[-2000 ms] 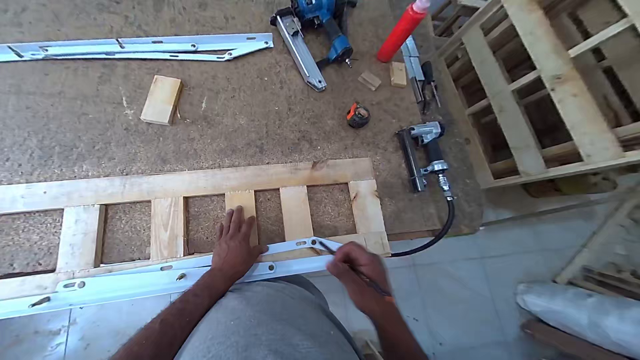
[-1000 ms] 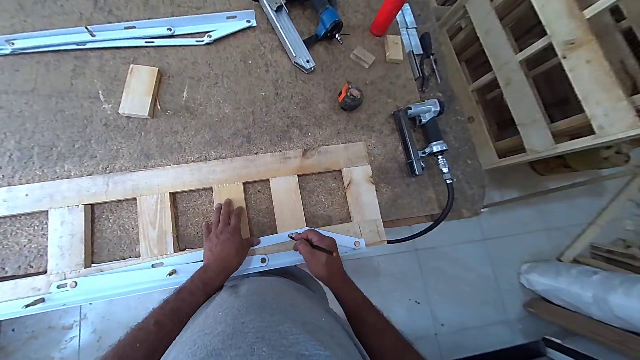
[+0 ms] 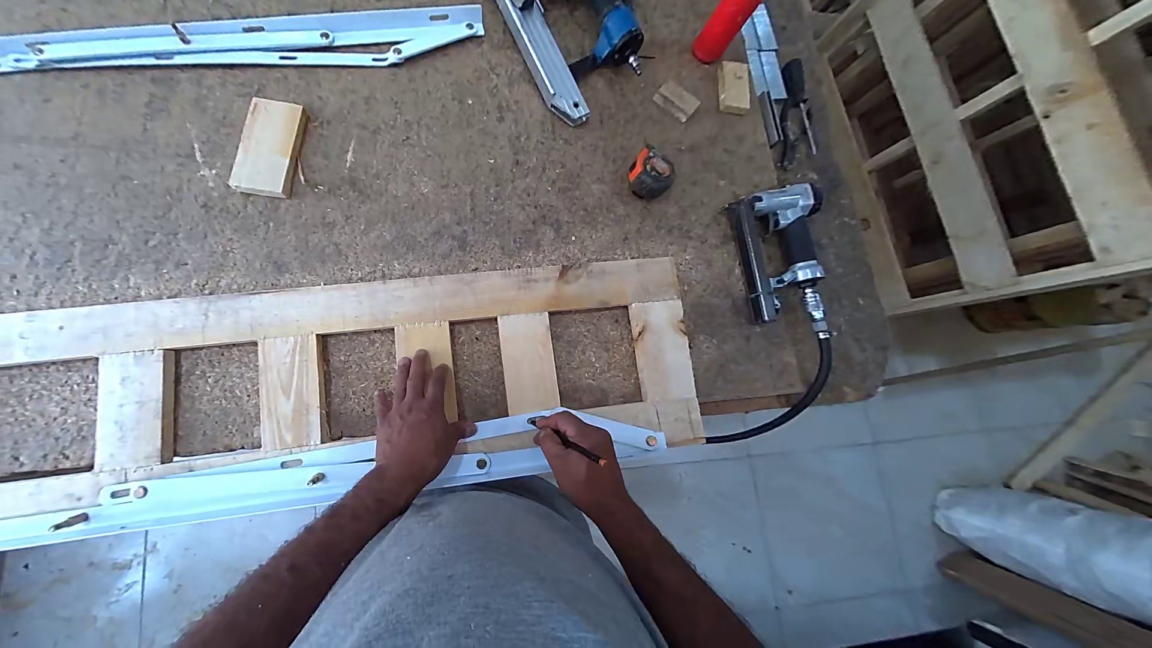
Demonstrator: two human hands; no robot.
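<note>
A slatted wooden frame (image 3: 360,306) lies along the near edge of the workbench. Over its near rail runs a white metal folding bracket (image 3: 234,490) with slots, rivets and bolts. My left hand (image 3: 418,423) rests flat, fingers apart, on a slat of the frame, with its thumb at the bracket's upper arm. In my right hand (image 3: 580,459) is a pencil (image 3: 576,445), dark with an orange end, its tip at a hole in that upper arm. The bracket's tapered right end lies near the frame's corner.
On the workbench (image 3: 468,207) lie a second bracket (image 3: 252,40), a wood block (image 3: 268,147), a blue nailer (image 3: 616,36), a tape measure (image 3: 650,173), a pneumatic stapler (image 3: 783,243) with a black hose (image 3: 814,387), a red cylinder (image 3: 724,27) and staple strips (image 3: 765,72). Slatted wooden frames (image 3: 972,144) stand at right.
My right hand with the pencil has moved left along the bracket, from near its tapered end toward my left hand. My left hand stays on the same slat.
</note>
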